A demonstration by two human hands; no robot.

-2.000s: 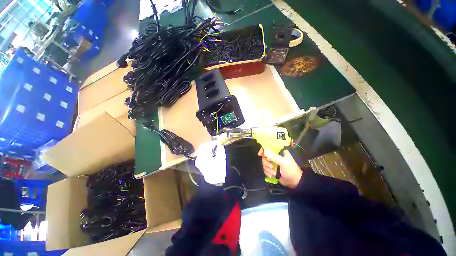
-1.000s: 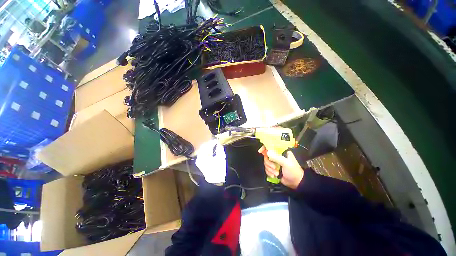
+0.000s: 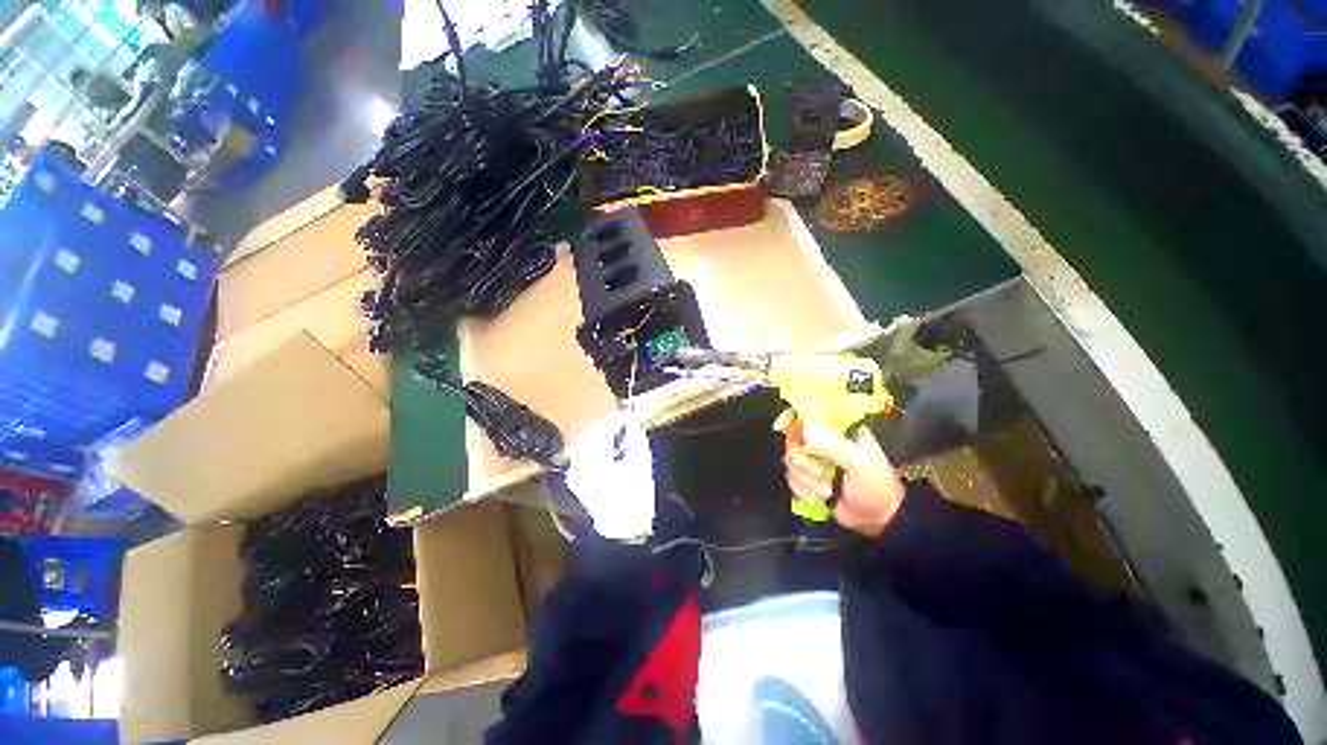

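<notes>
A black housing (image 3: pixel 617 262) with round openings lies on the pale tray (image 3: pixel 750 284). Its near end is open and shows a green circuit board (image 3: pixel 665 345) and thin yellow wires. My right hand (image 3: pixel 859 477), bare, is closed on the grip of the yellow-green soldering gun (image 3: pixel 833 390). The gun's thin metal nose points left, its tip at the near edge of the circuit board. My left hand (image 3: pixel 611 477), in a white glove, is just below the housing's open end at the tray's front edge. Its fingertips are blurred; whether it grips a wire cannot be told.
A heap of black cords (image 3: pixel 473 189) lies left of a dark red parts bin (image 3: pixel 706 208). A bundled cord (image 3: pixel 512 422) lies on the tray's left. An open carton of cords (image 3: pixel 182 619) stands lower left. Brown-gold scraps (image 3: pixel 867 202) and a pale ring (image 3: pixel 854 124) lie at right.
The gun and my right hand have moved right. The gun's tip has gone up from near my glove to the circuit board's edge. My left hand has stayed nearly in place.
</notes>
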